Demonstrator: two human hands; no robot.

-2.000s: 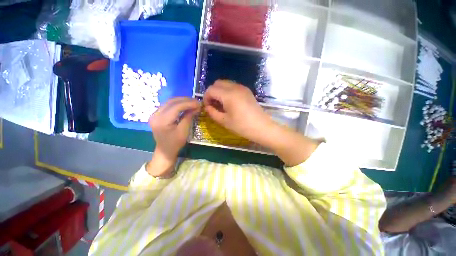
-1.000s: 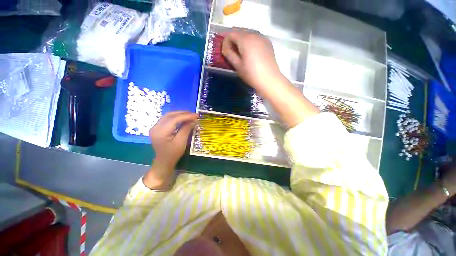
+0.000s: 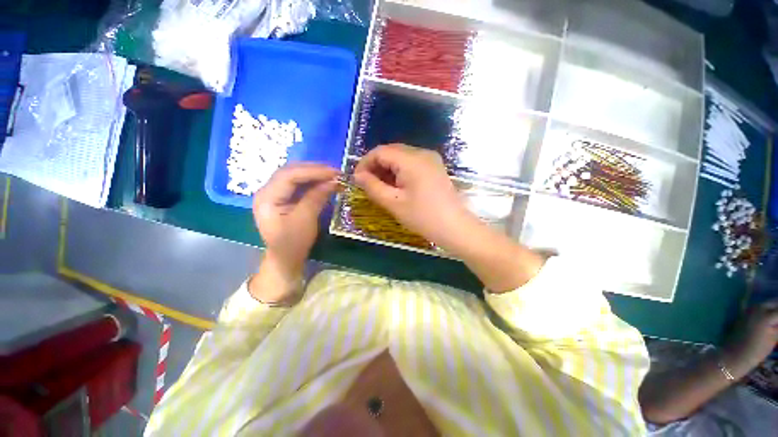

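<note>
My left hand (image 3: 290,207) is pinched at the left edge of the yellow wire compartment, on what looks like a tiny connector housing, mostly hidden by the fingertips. My right hand (image 3: 409,188) meets it fingertip to fingertip, pinching a thin wire end whose colour I cannot tell. Yellow wires (image 3: 384,224) lie partly under my right hand. Black wires (image 3: 405,124) fill the middle compartment and red wires (image 3: 422,55) the far one. Loose white housings (image 3: 256,149) lie in the blue tray (image 3: 294,72).
The divided tray (image 3: 597,220) holds wired housings (image 3: 610,175) at right. A black tool with an orange-red part (image 3: 158,145) and plastic-covered papers (image 3: 64,128) lie left. White strips (image 3: 725,141) and a pile of assemblies (image 3: 738,230) lie far right, near another person's arm (image 3: 695,388).
My right hand has come back from the red wire compartment to my left fingertips and now covers part of the yellow wires. My left hand keeps its pinch. The camera view has shifted.
</note>
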